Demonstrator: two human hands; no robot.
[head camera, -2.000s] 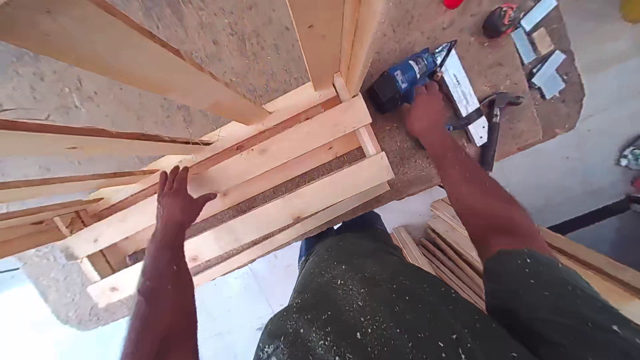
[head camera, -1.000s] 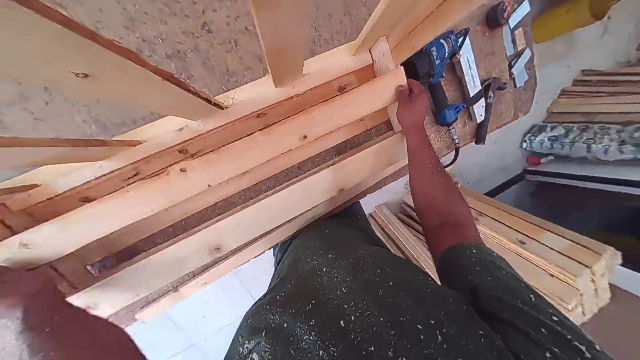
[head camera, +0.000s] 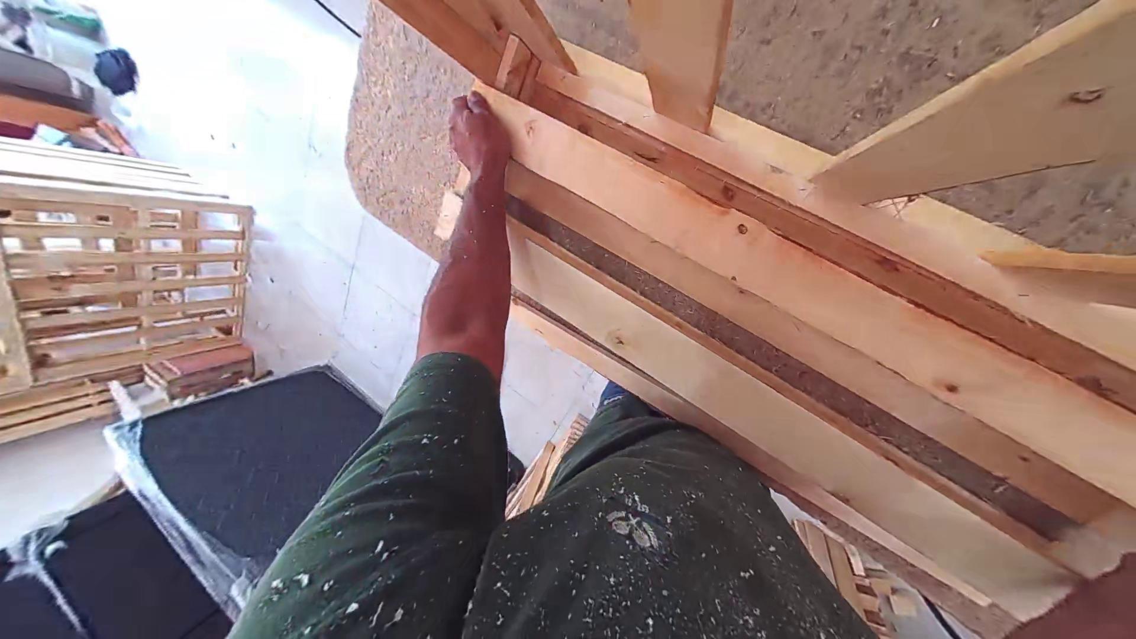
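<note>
My left hand (head camera: 479, 133) grips the left end of the upper pale wooden slat (head camera: 742, 229), its fingers curled around the edge. This slat lies lengthwise on a wooden frame. A second slat (head camera: 619, 338) runs roughly parallel below it, with a gap between them. A short wooden crosspiece (head camera: 515, 67) stands just beyond my left hand. Only a blurred part of my right hand or wrist (head camera: 1087, 605) shows at the lower right corner, close to the slats' right part; its fingers are hidden.
The frame rests on a particleboard worktop (head camera: 399, 151) with a rounded corner. Wooden boards (head camera: 682, 53) rise from the frame's far side. On the left are a slatted wooden pallet (head camera: 133, 253) and black panels (head camera: 257, 453) with plastic wrap. More wooden strips (head camera: 834, 564) lie below the worktop.
The view has swung left. My left hand now holds the upper slat's left end; two seconds ago it lay open over the slats. My right hand went from beside the blue nailer to the slat's right end.
</note>
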